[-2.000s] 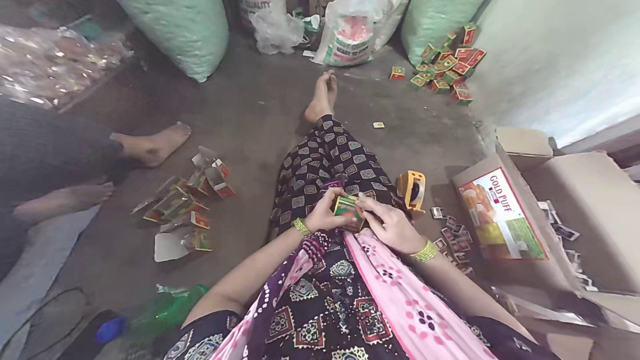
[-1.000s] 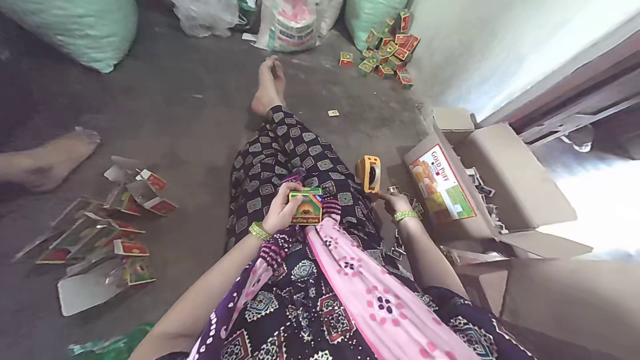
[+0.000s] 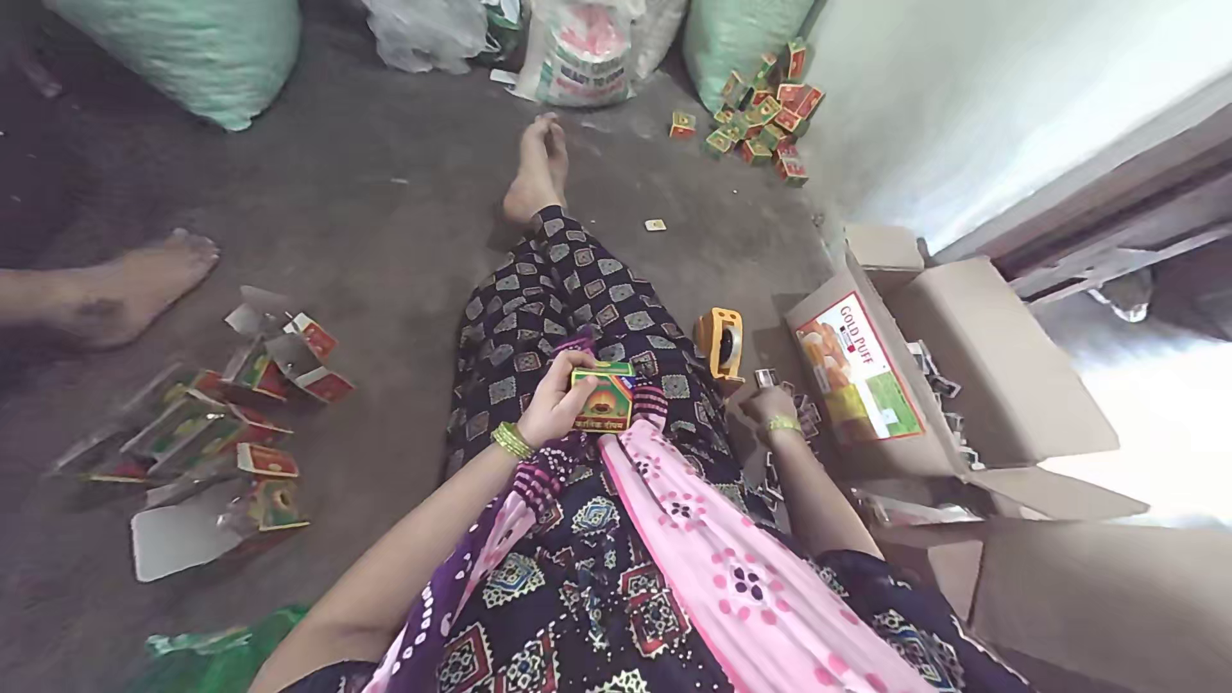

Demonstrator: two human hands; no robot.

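Observation:
My left hand [image 3: 558, 399] grips a small green and red printed carton [image 3: 603, 398] above my lap, thumb on its front face. Down at my right side, my right hand [image 3: 767, 404] is by a scatter of small packets [image 3: 807, 414] on the floor. A small shiny-topped item [image 3: 765, 377] shows at its fingertips; whether the hand holds it is unclear. Just beyond that hand, a yellow tape dispenser [image 3: 720, 344] rests against my leg.
Open flattened cartons [image 3: 192, 423] lie on the floor at left, near another person's bare foot [image 3: 144, 284]. Small closed boxes [image 3: 770, 115] are heaped by the wall. An open cardboard box [image 3: 857, 375] stands at right. Sacks [image 3: 207, 53] line the far side.
Two seconds ago both my hands were on the carton; my right hand has since moved off it, out to the right and down by the packets. My left hand has kept the carton.

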